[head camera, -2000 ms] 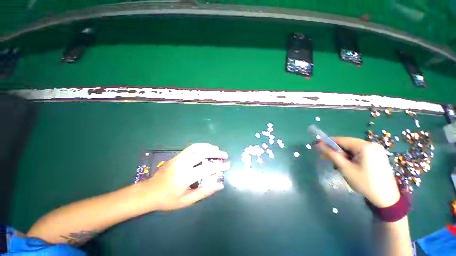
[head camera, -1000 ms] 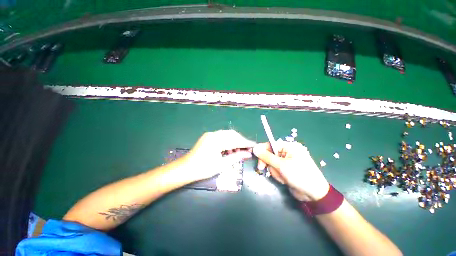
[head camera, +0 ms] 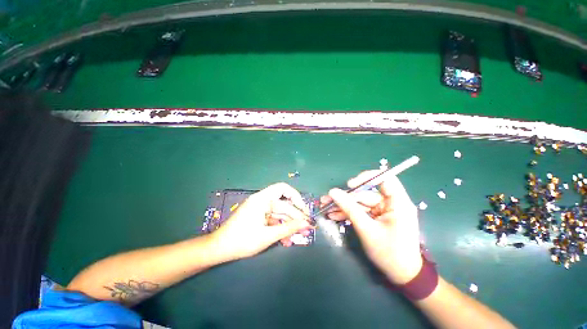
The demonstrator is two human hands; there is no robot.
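A dark phone mid-frame assembly point(head camera: 222, 207) lies flat on the bench, its bright board end under my fingers. My left hand point(head camera: 260, 222) rests over that board end with thumb and fingertips together; whether a small part is between them is too small to tell. My right hand point(head camera: 380, 218) holds slim silver-white tweezers point(head camera: 389, 172), their tip pointing down-left at the board end beside my left fingertips. A glittering heap of small gold, black and silver components point(head camera: 540, 209) lies at the right.
White bits point(head camera: 441, 194) are scattered between the phone and the heap. One small component point(head camera: 293, 174) lies above my left hand. A worn white rail point(head camera: 270, 120) borders the belt, where other phone units point(head camera: 461, 63) lie. A large black thing point(head camera: 42, 212) stands at left.
My right hand has come left from near the heap to the phone, and the tweezers now point down at the board end. My left fingers have shifted down. A small component now shows above my left hand.
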